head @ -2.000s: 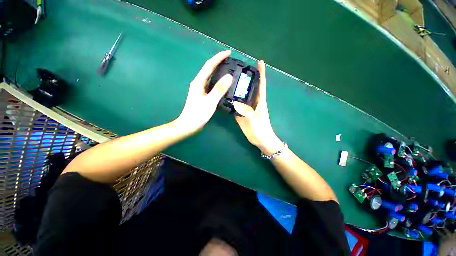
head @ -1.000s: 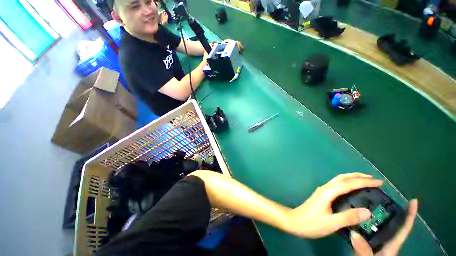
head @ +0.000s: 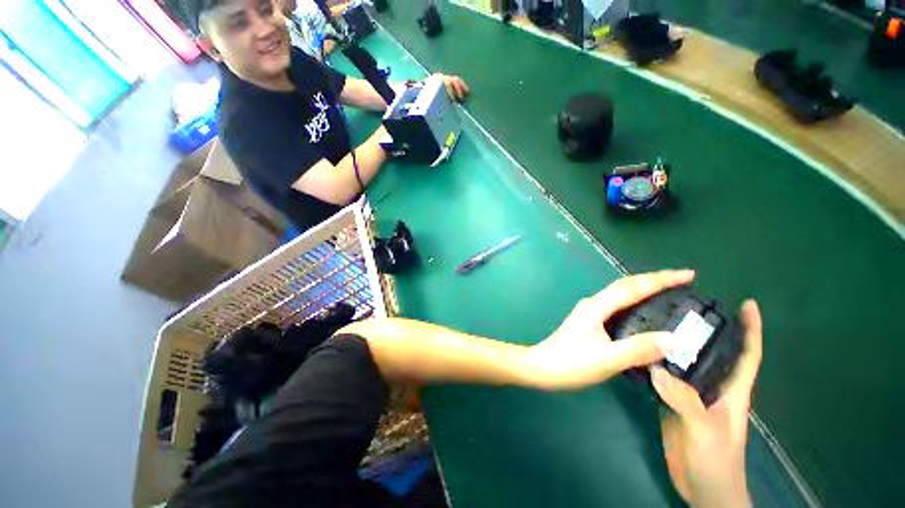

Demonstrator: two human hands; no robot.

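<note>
A black plastic unit point(head: 650, 319) is held between both hands above the green bench, at the lower right of the view. A white rectangular piece point(head: 690, 339) shows in its recess. My left hand point(head: 595, 342) grips the unit from the left, with the thumb on its face beside the white piece. My right hand point(head: 710, 427) holds it from below and the right, with a finger along the far side. The underside of the unit is hidden.
A beige crate point(head: 149, 427) with black shells stands left. A screwdriver point(head: 486, 255) and black part point(head: 397, 248) lie on the bench. A wired unit point(head: 636, 189) and black housing point(head: 585, 127) are on the conveyor. A person point(head: 288, 129) sits beside a black-and-white box point(head: 425, 121).
The held unit has shifted up and left in view; its recess now shows the white piece instead of green board. The wired unit and black housing on the conveyor appear farther left.
</note>
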